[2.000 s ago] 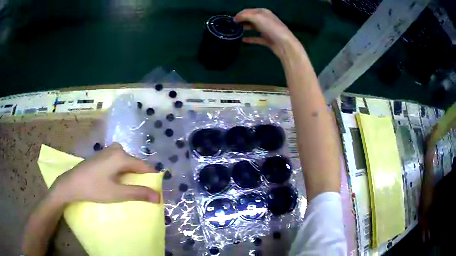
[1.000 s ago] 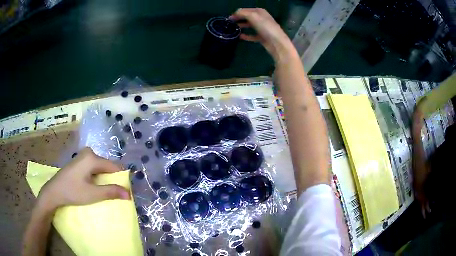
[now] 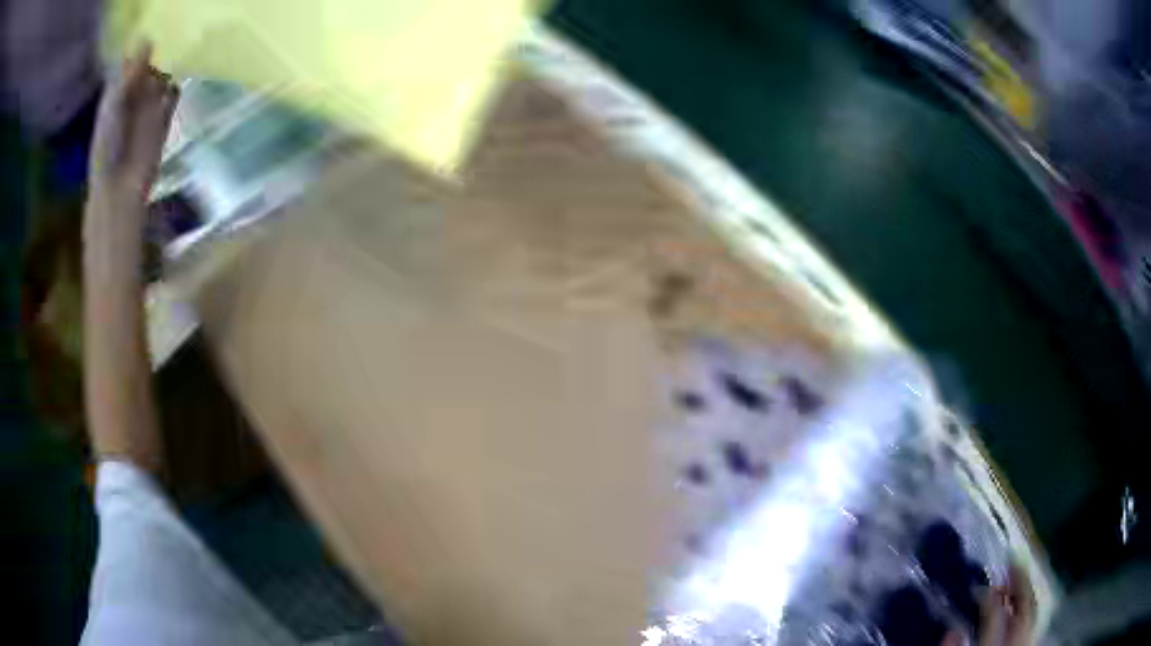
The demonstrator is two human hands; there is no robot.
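The picture is blurred. My left hand (image 3: pixel 141 107) is at the upper left, with its fingers on the left edge of a large yellow cloth or sheet (image 3: pixel 366 70), which hangs over the far end of the brown work board (image 3: pixel 454 404). Only a few fingers of my right hand (image 3: pixel 1000 616) show at the bottom right edge, beside the dark round caps (image 3: pixel 915 616); whether they hold anything cannot be told. Shiny clear plastic film (image 3: pixel 783 530) lies at the lower right, with small black dots (image 3: pixel 742 391) just beyond it.
The dark green belt (image 3: pixel 833 126) runs along the right beyond the bench's pale printed edge (image 3: pixel 770 240). Blurred printed or clear material (image 3: pixel 240 152) lies at the upper left under the yellow cloth. Blurred coloured items stand at the upper right.
The view has swung to the left. My left hand has moved outward and away with the yellow cloth. My right hand has left the black cylinder, which is out of view.
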